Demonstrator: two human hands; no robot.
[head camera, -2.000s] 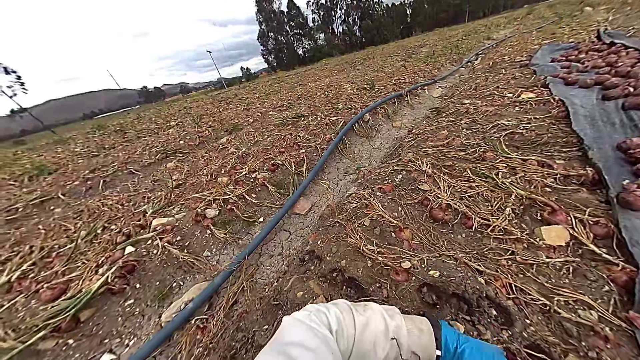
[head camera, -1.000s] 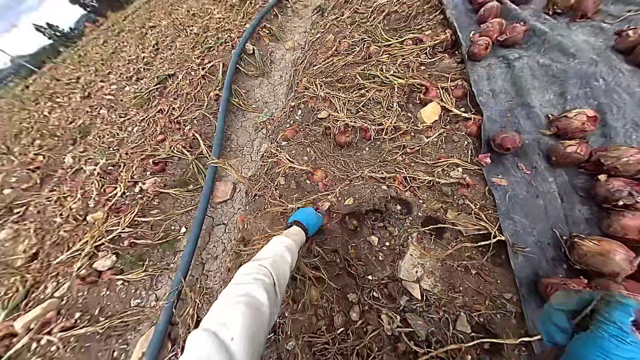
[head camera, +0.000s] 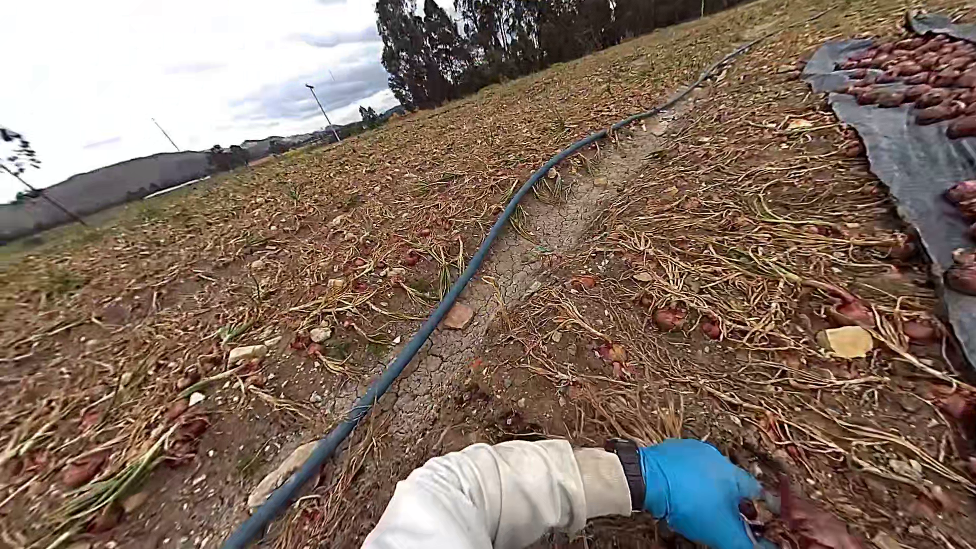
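Observation:
In a blue glove and a pale sleeve with a dark wristband, my left hand (head camera: 705, 492) reaches to the lower right, low over the soil. Its fingers are at a blurred reddish thing (head camera: 816, 522), likely a red onion; whether they grip it is unclear. My right hand is out of view. Red onions (head camera: 669, 318) with dry tops lie in the soil ahead of the glove. More harvested red onions (head camera: 926, 72) are heaped on a grey sheet (head camera: 915, 175) at the right.
A blue-grey hose (head camera: 457, 286) runs diagonally along a cracked dirt furrow (head camera: 526, 252). Stones lie about, among them a yellowish one (head camera: 848, 341) and a long one (head camera: 282, 473) beside the hose. Withered onion tops cover the field; trees and poles stand beyond.
The view has swung up toward the horizon. My right hand, seen a second ago by the onions on the sheet, has left the view. My left arm now bends toward the lower right.

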